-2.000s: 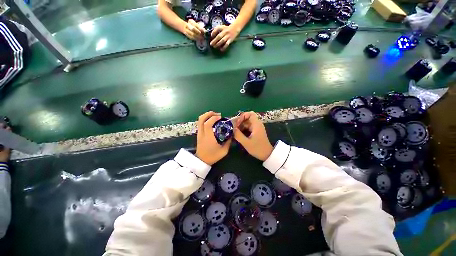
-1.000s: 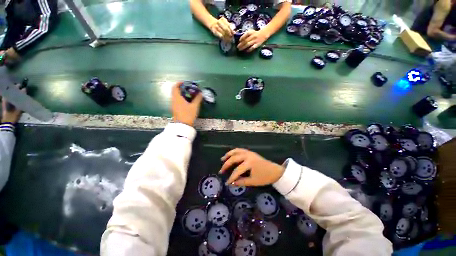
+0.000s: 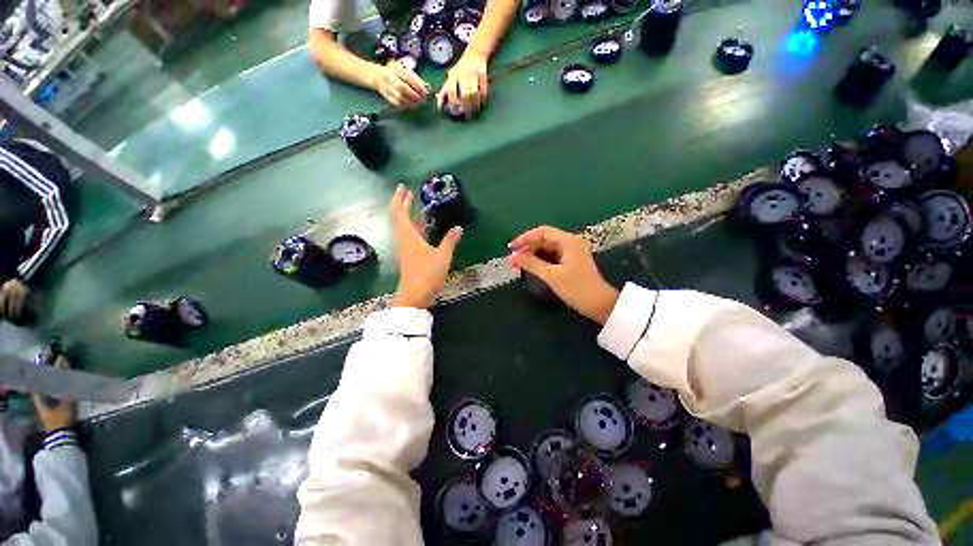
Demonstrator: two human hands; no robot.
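Note:
A black cylindrical housing (image 3: pixel 441 195) stands on the green belt in front of me, its open end with electronics facing up. My left hand (image 3: pixel 424 251) is beside its near side, thumb and fingers spread; I cannot tell if it touches. My right hand (image 3: pixel 555 267) is over the pale edge strip, thumb and fingertips close together. A dark round thing shows partly under it; whether the hand holds it is unclear. Grey-faced discs (image 3: pixel 504 477) with thin red wires lie on the dark table between my forearms.
Joined units (image 3: pixel 304 260) lie on the belt at left, and another housing (image 3: pixel 365 139) stands farther back. A big disc pile (image 3: pixel 882 238) is at right. A person's hands (image 3: pixel 464 85) work across the belt. A lit blue unit (image 3: pixel 819 14) is at top right.
My left hand has let go of the unit it set on the belt and is now beside a housing. My right hand has moved from above the discs up to the edge strip.

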